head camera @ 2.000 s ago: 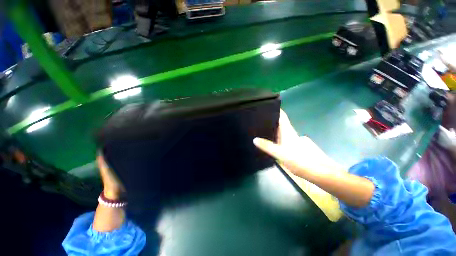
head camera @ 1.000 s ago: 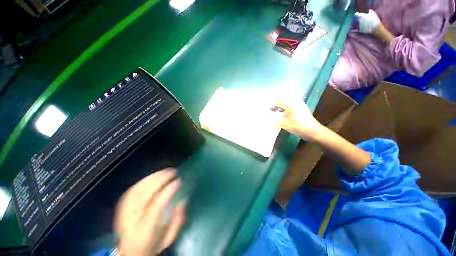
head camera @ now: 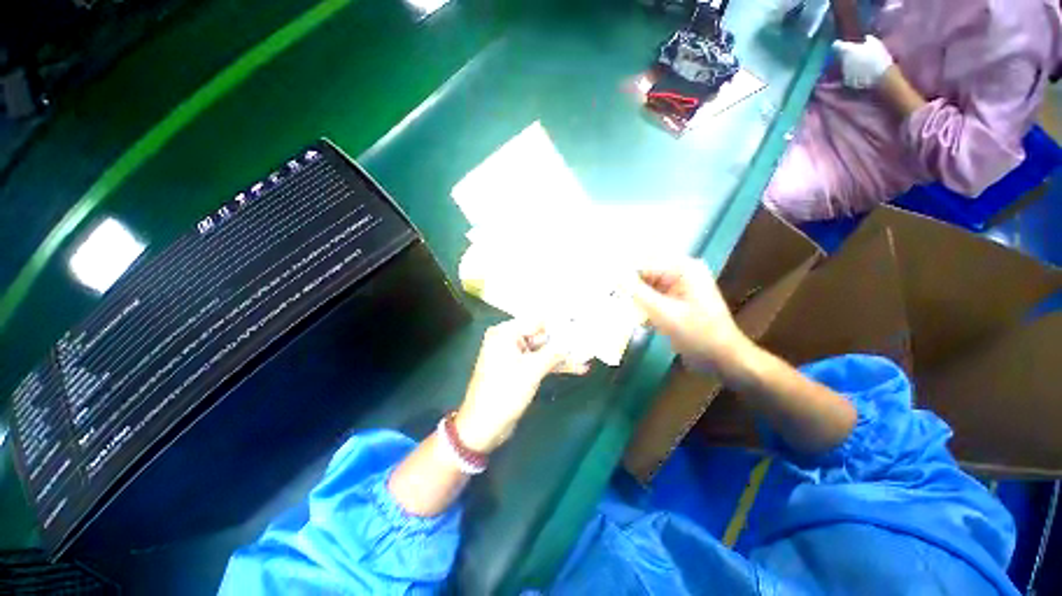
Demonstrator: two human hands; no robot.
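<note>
White sticker sheets, strongly glared out, lie on the green bench with one sheet angled at the top. My left hand is at their lower edge, its fingertips pinching the edge of a sheet. My right hand is at their right side with thumb and forefinger together; glare hides whether a sticker is between them. A black retail box stands at the left, its face of white text rows and small icons turned up. No hand touches it.
A bagged black and red bundle lies by a brown-red and white leaflet at the bench's far part. A neighbouring worker in pink with a white glove sits at the right. An open brown carton is beside the bench. A bright green rail runs upper left.
The box was first held in both hands, then set down at the left. My left hand has moved from the box to the sheets. The top sheet has shifted up and left.
</note>
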